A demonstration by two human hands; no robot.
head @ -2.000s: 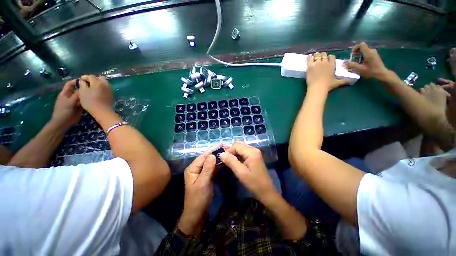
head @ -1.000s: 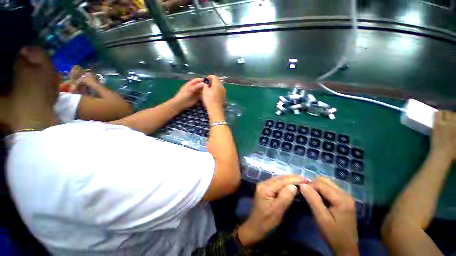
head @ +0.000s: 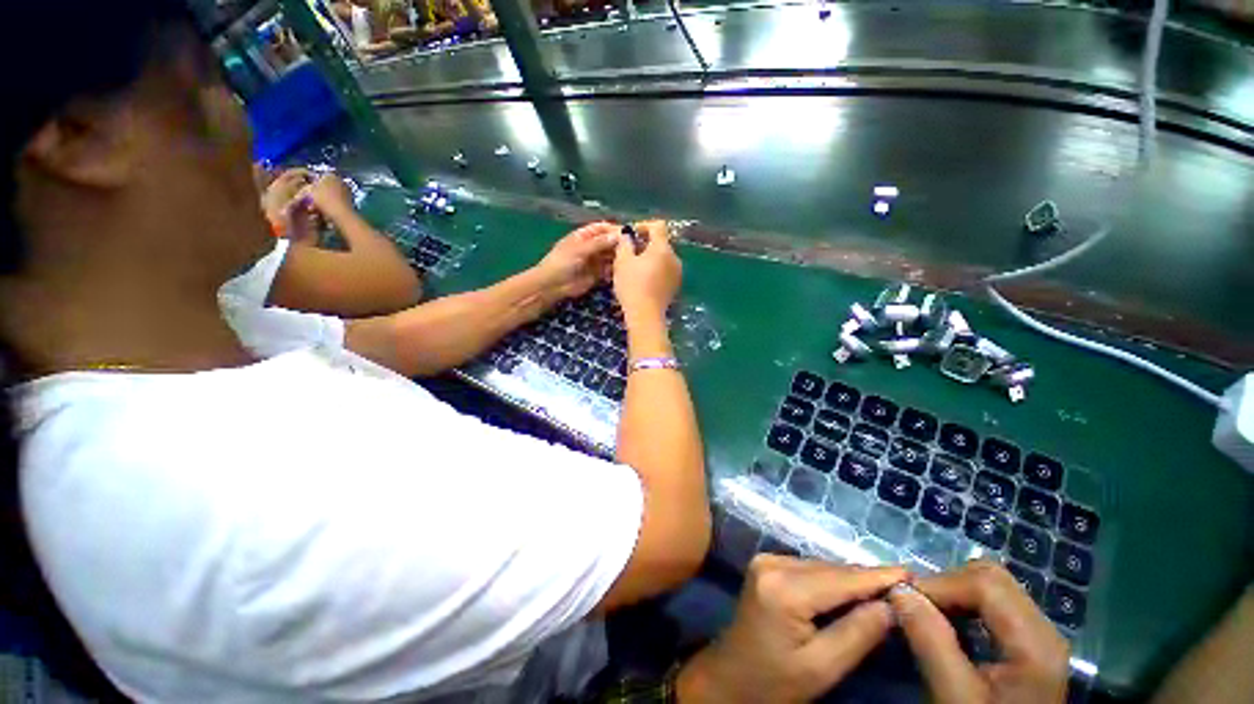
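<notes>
My left hand (head: pixel 805 635) and my right hand (head: pixel 987 635) meet at the bottom right, fingertips pinched together over the near edge of a clear tray (head: pixel 880 527). A small unit (head: pixel 902 590) is between the fingertips, nearly all hidden by them; only a tiny pale bit shows. Black covers (head: pixel 912 458) with pale central marks fill the far rows of the tray and part of its right side. The near left pockets are empty and shiny. A heap of white-silver piled units (head: pixel 901 318) lies behind the tray.
A person in a white shirt (head: pixel 323 530) sits close at left, hands over another tray (head: pixel 571 344). A white power cord (head: pixel 1100 334) runs to a power strip (head: pixel 1238 420) at right. Spaced units (head: pixel 1041 216) lie on the dark strip. A neighbour's forearm shows at bottom right.
The view has swung left, so the tray, heap and my hands now sit further right in the picture. My hands stay together at the tray's near edge; the unit between them is now mostly hidden.
</notes>
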